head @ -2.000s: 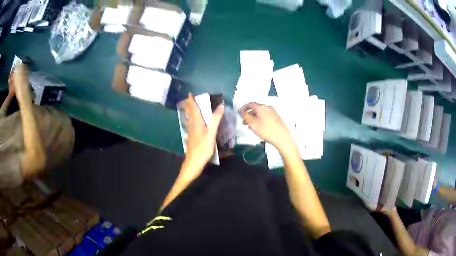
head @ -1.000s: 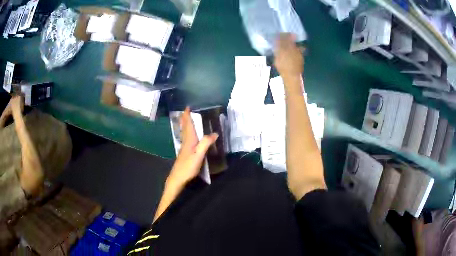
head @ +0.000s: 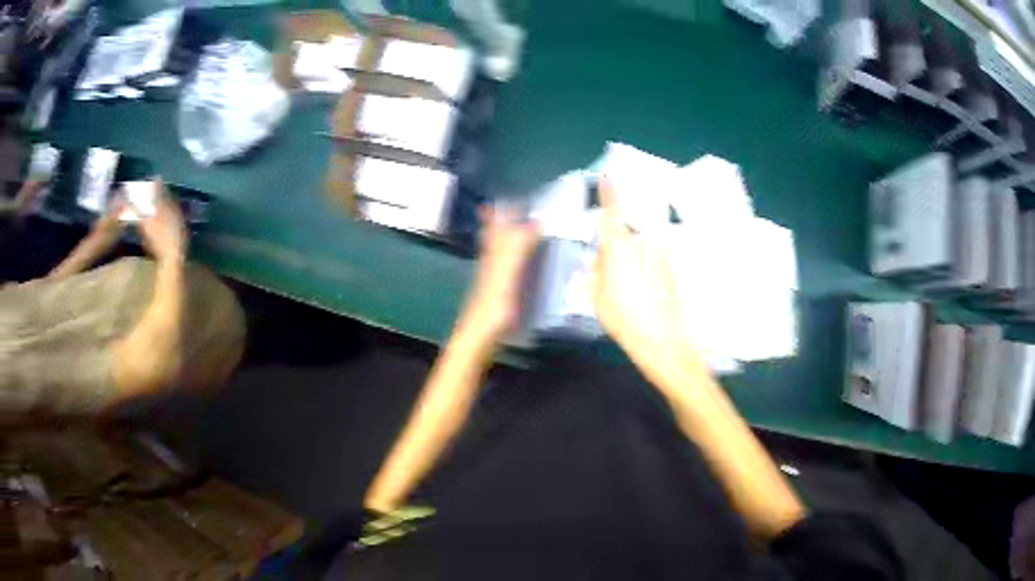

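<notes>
My left hand (head: 499, 278) is at the left side of a blurred retail box (head: 565, 284), its fingers along the box's edge. My right hand (head: 627, 267) is at the right of the box, over the left part of the loose white leaflets (head: 743, 289). Both hands are blurred. The left seems to hold the box; whether the right holds anything cannot be told. The box's opening and contents are too blurred to read.
Open boxes with white contents (head: 403, 195) stand at the left, beside a crumpled clear plastic bag (head: 230, 102). Picture-front boxes (head: 883, 361) stand in rows at the right. A person's hands (head: 153, 216) work at the far left. Brown cartons (head: 170, 511) lie lower left.
My right hand has come back from the bluish-white bag at the top to the box. That bag is no longer in view there. My left hand and the box are nearer the leaflets.
</notes>
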